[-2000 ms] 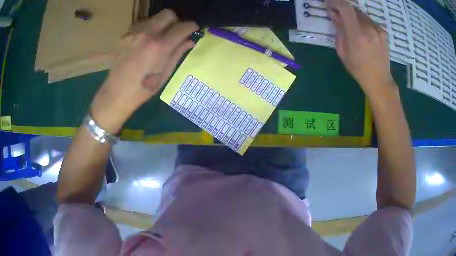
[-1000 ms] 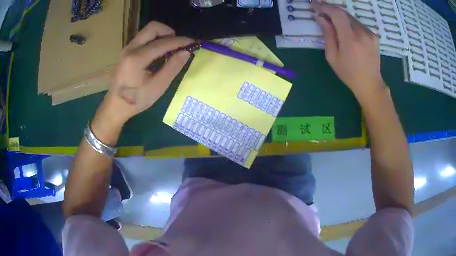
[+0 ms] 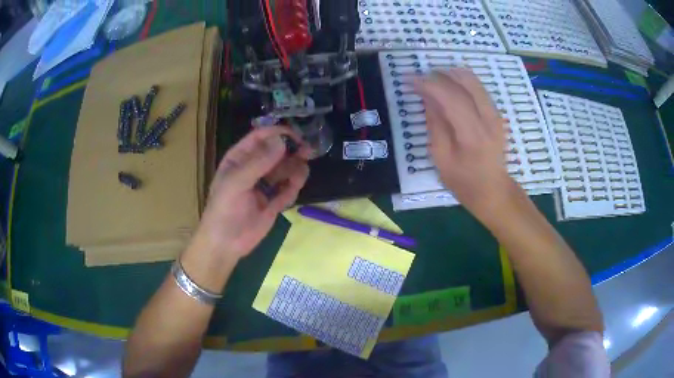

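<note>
My left hand (image 3: 259,193) is in front of the test fixture (image 3: 299,88), thumb and fingers closed on a small dark part (image 3: 289,145) beside the shiny round seat (image 3: 318,137). More dark pieces show under its curled fingers. My right hand (image 3: 464,133) is over the white tray (image 3: 403,174) with rows of small dumbbell-shaped parts; its fingertips are blurred, so I cannot tell whether it holds one. The fixture has a red handle (image 3: 294,26).
Dark beaded columns (image 3: 140,125) and one short piece (image 3: 129,180) lie on cardboard (image 3: 96,199) at left. Yellow paper (image 3: 318,273) with a purple marker (image 3: 355,226) lies in front. More white trays (image 3: 598,159) stand right; a green sign (image 3: 432,306) is at the front edge.
The view has tilted up, so the fixture and whole trays now show. My left hand has moved from beside the yellow paper to the fixture seat. My right hand stays over the tray.
</note>
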